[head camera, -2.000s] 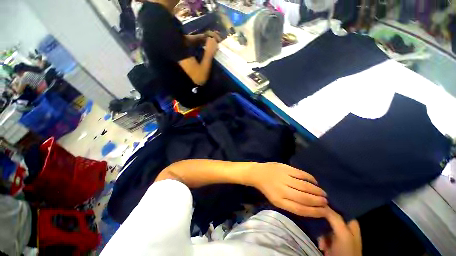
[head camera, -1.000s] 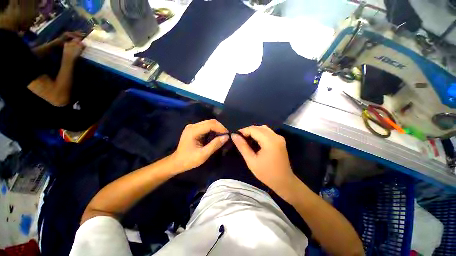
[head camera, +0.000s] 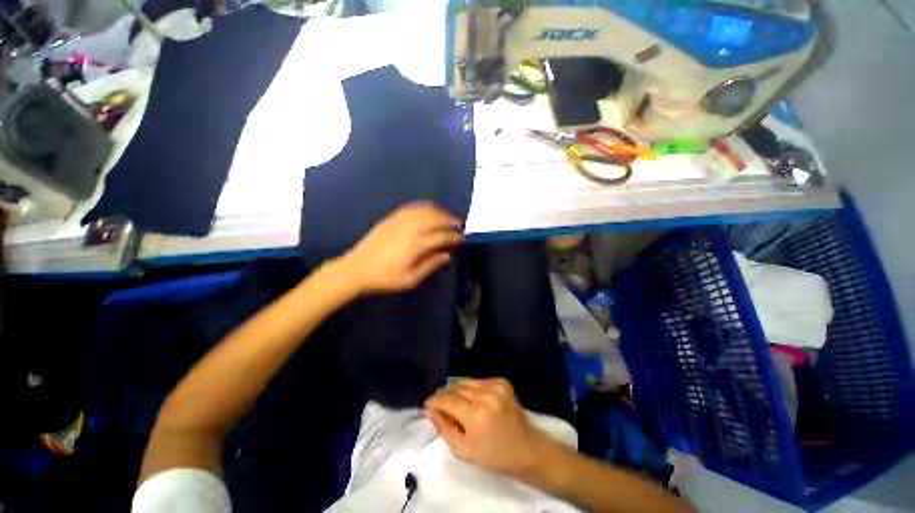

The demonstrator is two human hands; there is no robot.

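A dark navy fabric panel (head camera: 391,150) with a curved cut-out lies on the white table and hangs over its front edge to my lap. Its right edge runs up to the needle end of the sewing machine (head camera: 642,70). My left hand (head camera: 409,248) lies on the panel at the table edge, fingers at the cloth's right edge. My right hand (head camera: 480,416) is at my lap, its fingertips pinching the lower end of the cloth. Another navy panel (head camera: 196,120) lies on the table at the left.
Shears (head camera: 602,155) with red and yellow handles, an orange tool (head camera: 637,148), a green item (head camera: 682,146) and a black pad (head camera: 582,90) lie by the machine. A blue basket (head camera: 692,341) stands below right. Another machine (head camera: 50,140) is at the left.
The view has turned right. My hands, together at the cloth edge a second ago, are now apart: left up at the table edge, right down at my lap. The panel's hanging part is stretched between them.
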